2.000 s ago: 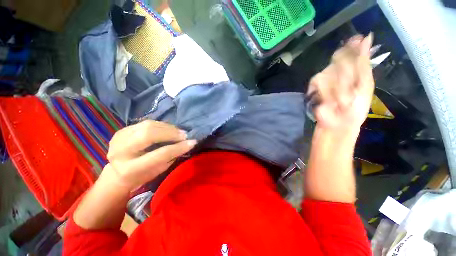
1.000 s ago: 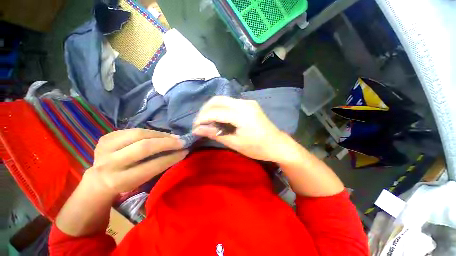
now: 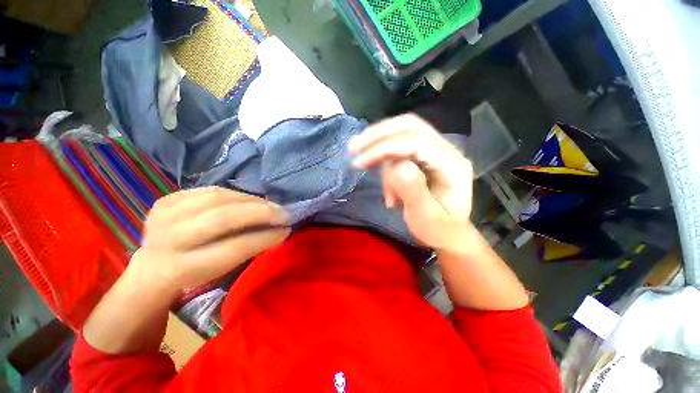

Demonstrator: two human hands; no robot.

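Note:
A grey-blue garment piece [image 3: 303, 157] lies over the lap, with a white cloth flap [image 3: 284, 84] on its far side and pale stitching in places. My left hand [image 3: 211, 234] pinches the garment's near edge between thumb and fingers, left of centre. My right hand [image 3: 422, 180] is raised over the garment's right part, fingers curled and slightly blurred. A small dark spot shows between its fingers, but I cannot tell whether it holds a tool. The right fingertips look apart from the pinched edge.
A red plastic basket [image 3: 65, 230] stands at left beside stacked coloured rims [image 3: 115, 184]. A woven yellow mat [image 3: 211, 54] lies beyond the lap. A green basket [image 3: 422, 23] sits at the top. A pale curved surface [image 3: 660, 100] runs down the right, near dark and yellow packaging [image 3: 568, 153].
My right hand came in from the far right to the pinched edge, then lifted off and moved a little right. My left hand keeps its pinch on the cloth.

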